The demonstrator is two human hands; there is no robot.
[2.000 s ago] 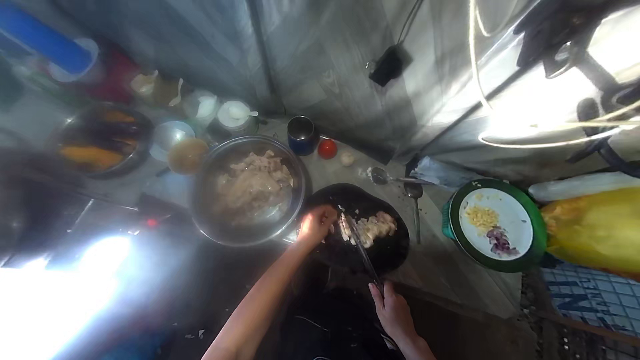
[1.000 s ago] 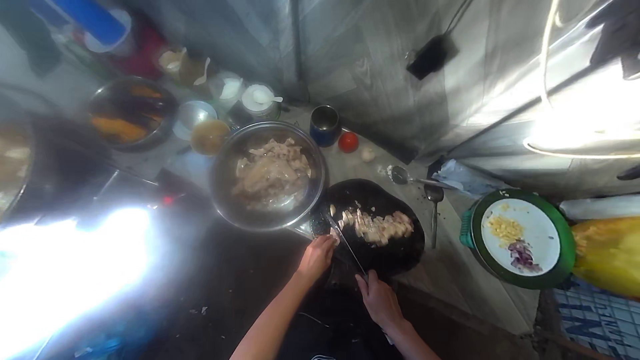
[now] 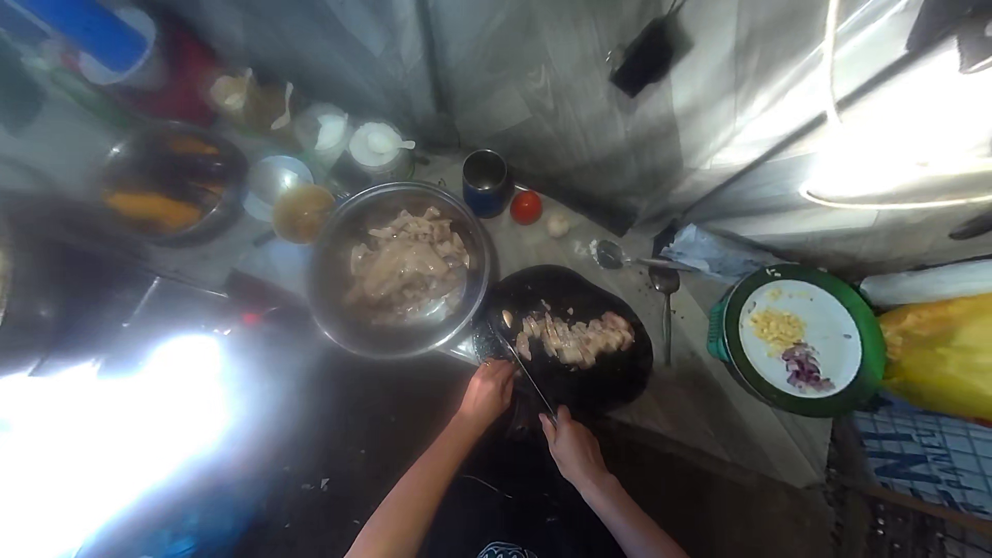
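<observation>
A dark rounded cutting board carries a row of chopped pale meat. My right hand grips the handle of a knife, whose blade points up and left over the board's left part. My left hand is at the board's lower left edge, close to the blade, with fingers bent; whether something is between them cannot be told. Left of the board stands a large metal bowl with pale raw meat pieces in it.
Behind the board are a dark blue cup, a tomato, a garlic bulb and spoons. At right, a white plate with chopped pieces sits on a green-rimmed container. A pan and jars stand at left.
My left hand has moved from on the board, by the meat, down to its lower left edge. The meat lies more spread out than in the earliest frame. The view has shifted.
</observation>
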